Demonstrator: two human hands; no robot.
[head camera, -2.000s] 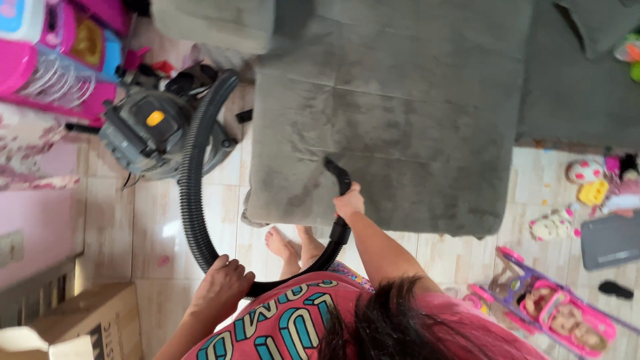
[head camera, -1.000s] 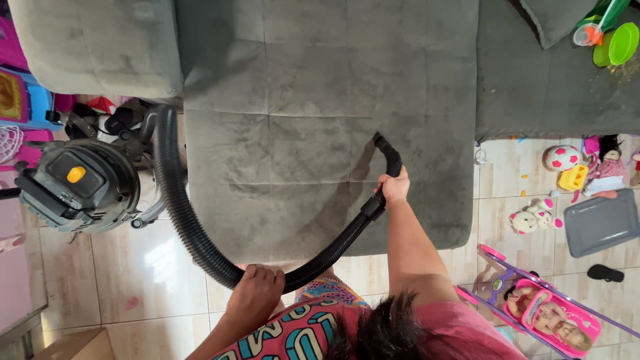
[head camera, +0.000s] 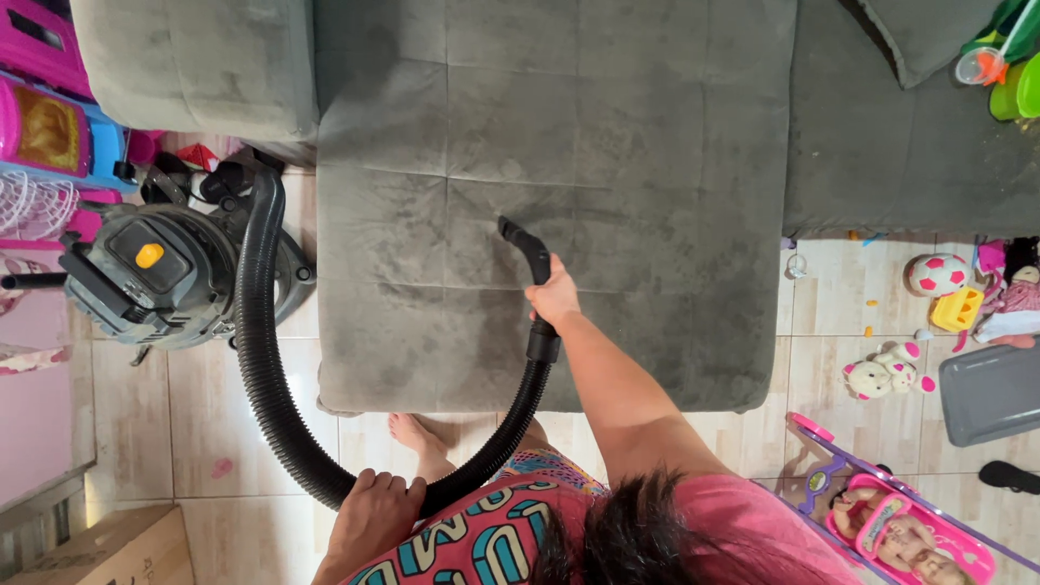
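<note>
My right hand (head camera: 556, 294) grips the black curved wand end of a vacuum hose, with its nozzle (head camera: 510, 227) at the grey tufted sofa seat (head camera: 650, 162). Near my waist, my left hand (head camera: 379, 509) is closed around the ribbed black hose (head camera: 262, 349). The hose loops from the wand past my body and up to the canister vacuum cleaner (head camera: 166, 272), grey and black with a yellow button, which stands on the floor at the left.
A grey sofa armrest or cushion (head camera: 195, 65) is at upper left, beside pink plastic toys (head camera: 41, 122). A cardboard box (head camera: 122, 548) stands lower left. On the right floor lie a toy ball (head camera: 938, 275), a plush toy (head camera: 881, 372), a grey lid or tray (head camera: 991, 394) and a doll stroller (head camera: 910, 520).
My right hand has moved the nozzle left across the seat since one second ago. Both hands have kept their hold. The view has shifted back and forth sideways.
</note>
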